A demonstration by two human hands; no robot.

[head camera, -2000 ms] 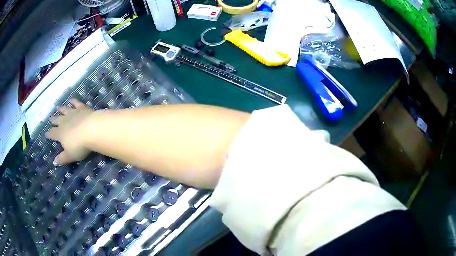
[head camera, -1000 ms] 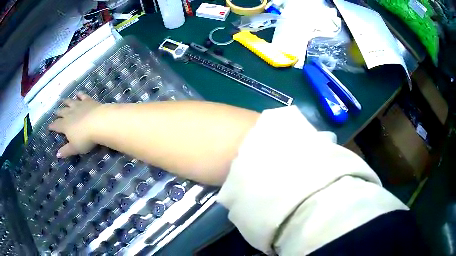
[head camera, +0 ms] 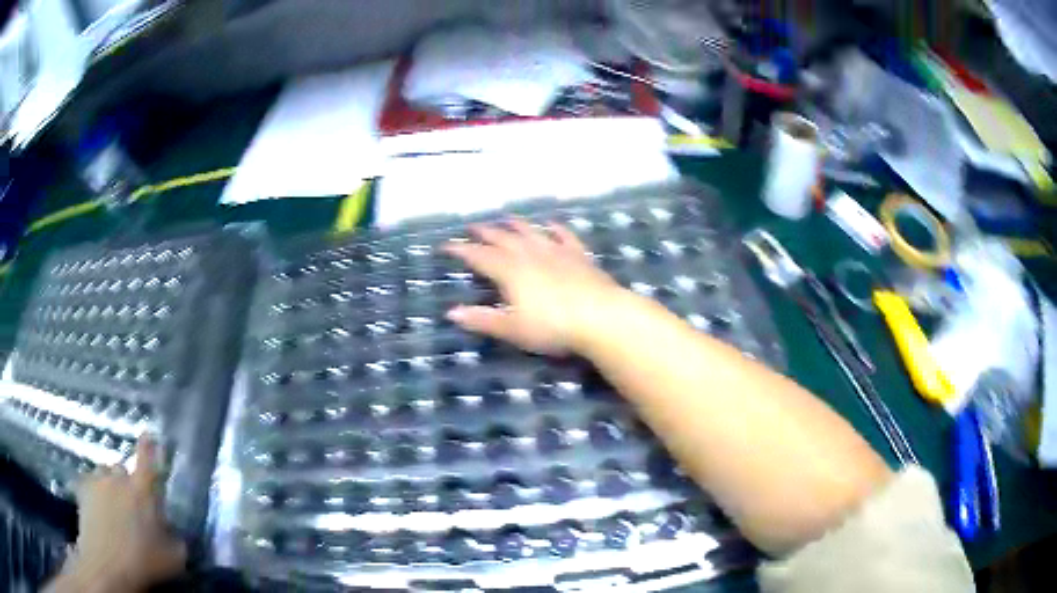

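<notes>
A large clear blister tray [head camera: 464,417] lies flat in front of me, its rows of pockets holding small dark round parts. A second blister tray [head camera: 99,313] lies at the left. My right hand [head camera: 533,290] is palm down on the upper middle of the front tray, fingers spread. My left hand [head camera: 122,521] is at the lower left, at the near edge of the left tray; it is blurred and partly cut off, and its grip cannot be made out.
White paper [head camera: 510,168] and a red-edged bin [head camera: 406,114] are behind the trays. At right are a digital caliper [head camera: 852,359], a yellow-handled tool [head camera: 913,345], a blue tool [head camera: 968,475], a tape roll [head camera: 916,232] and a white roll [head camera: 792,168].
The view has swung left, so the left tray and my left hand now show. My right hand still rests on the front tray, with its fingers spread.
</notes>
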